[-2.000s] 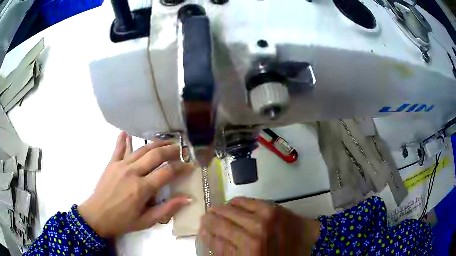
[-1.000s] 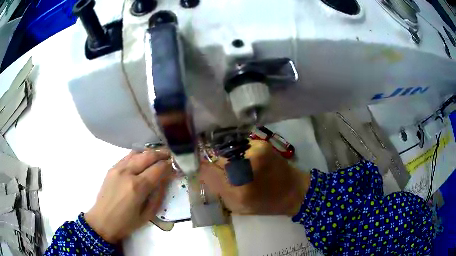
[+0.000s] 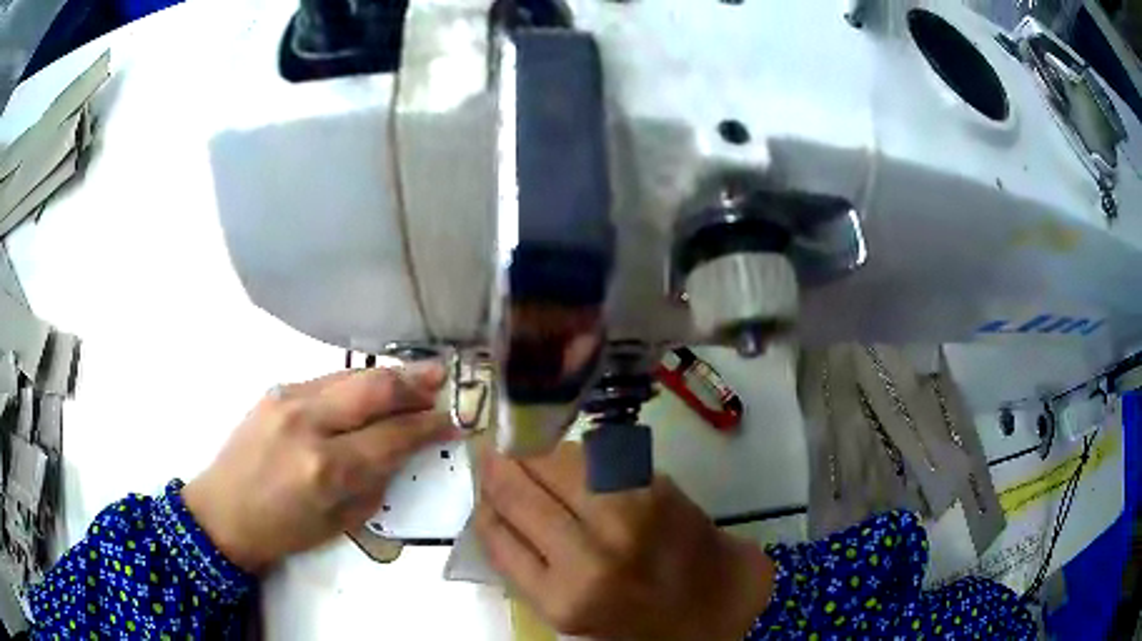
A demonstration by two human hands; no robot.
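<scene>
My left hand (image 3: 313, 457) is left of the needle area, fingers together and fingertips near the presser foot; what is between them is hidden. My right hand (image 3: 614, 545) is below the dark round knob (image 3: 619, 457), its fingers curled over a grey-beige fabric piece (image 3: 468, 558). Only the left edge of that piece shows. A yellow strip (image 3: 534, 622) shows below it. The white sewing machine head (image 3: 326, 225) covers the needle and the presser foot.
Thread snips (image 3: 704, 391) with a red handle lie right of the knob. Toothed zipper strips (image 3: 887, 438) are heaped under the machine arm. Cut fabric pieces (image 3: 31, 438) lie at the left. The ribbed tension dial (image 3: 743, 298) sticks out in front.
Two seconds ago my left hand was spread beside a pale strip with zipper teeth; that strip no longer shows. My right hand has come from the front edge to below the needle area. The view has shifted.
</scene>
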